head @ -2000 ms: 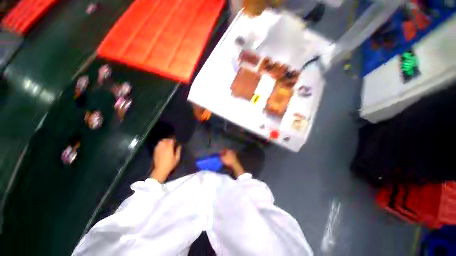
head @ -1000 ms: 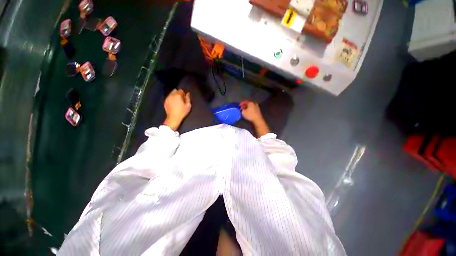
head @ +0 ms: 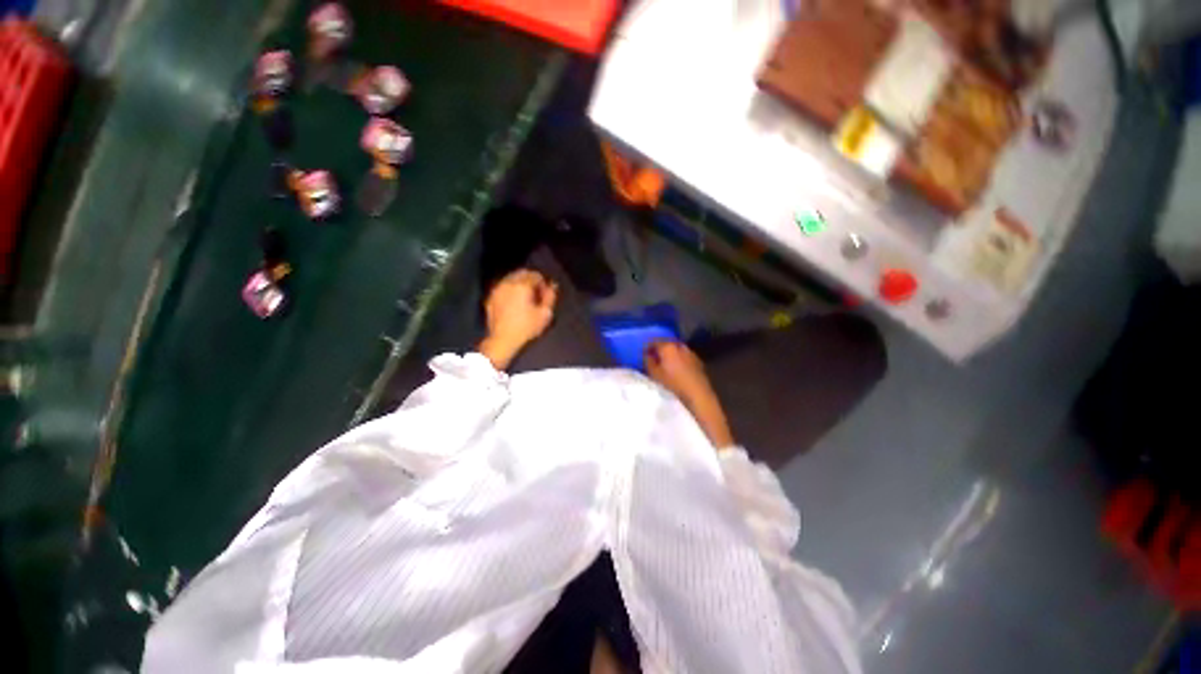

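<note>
My left hand [head: 520, 310] rests over my dark-trousered leg, fingers curled, with nothing visible in it. My right hand [head: 674, 366] is at the edge of a blue stool [head: 636, 332] between my legs; blur hides whether its fingers grip the edge. Several small electronic units with pinkish frames and dark flaps, such as this one [head: 318, 194], lie loose on the green belt [head: 217, 395] at the left. Neither hand touches them.
A white press table [head: 718, 138] stands ahead to the right, with brown fixture blocks [head: 830, 66] and a red button [head: 898, 285]. A red-orange tray [head: 553, 16] shows at the top. Red containers [head: 1159, 533] sit at the right edge.
The view has shifted and turned, and the press table looks nearer than two seconds ago. My right leg shows spread further right. Both hands stay low near my legs and the stool.
</note>
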